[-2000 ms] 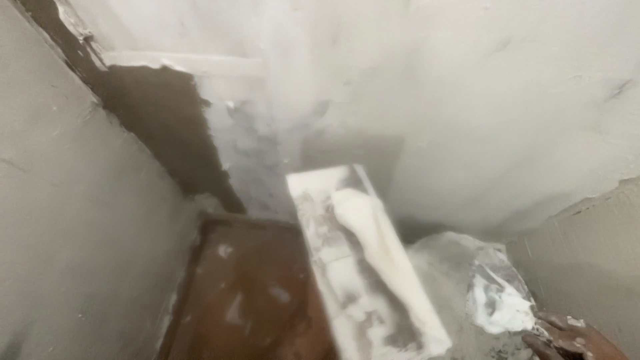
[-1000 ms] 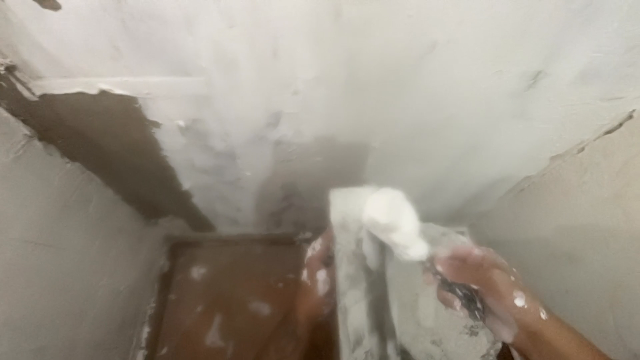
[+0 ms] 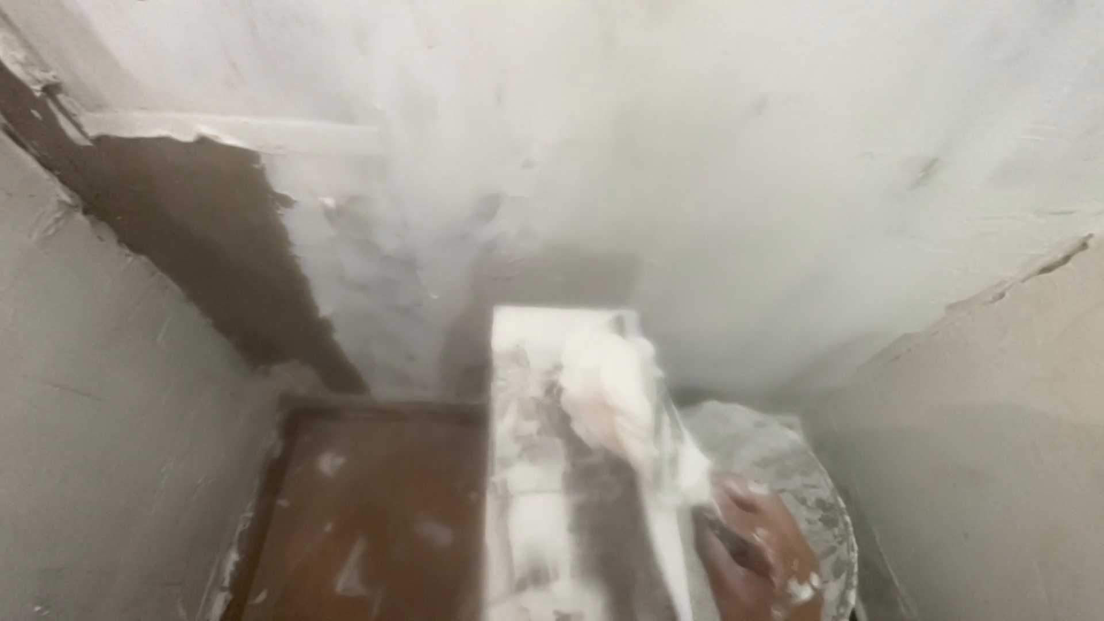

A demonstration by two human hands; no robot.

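Note:
A long rectangular plastering trowel blade, smeared with white plaster, stands out at the lower middle of the view. A thick lump of white plaster lies on its upper right part. My right hand, spotted with plaster, grips a dark handle at the blade's right side; the tool on this handle is blurred and touches the plaster. My left hand is not visible; the blade's lower end runs out of view. Behind my right hand is a round, plaster-smeared bucket.
Ahead rises a wall coated in white plaster, with a bare brown-grey patch at left. Side walls close in on the left and right. A brown floor with white splashes lies below at left.
One second ago my left hand showed at the blade's left side; now it is out of sight. The white lump has spread along the blade's right side. My right hand sits lower.

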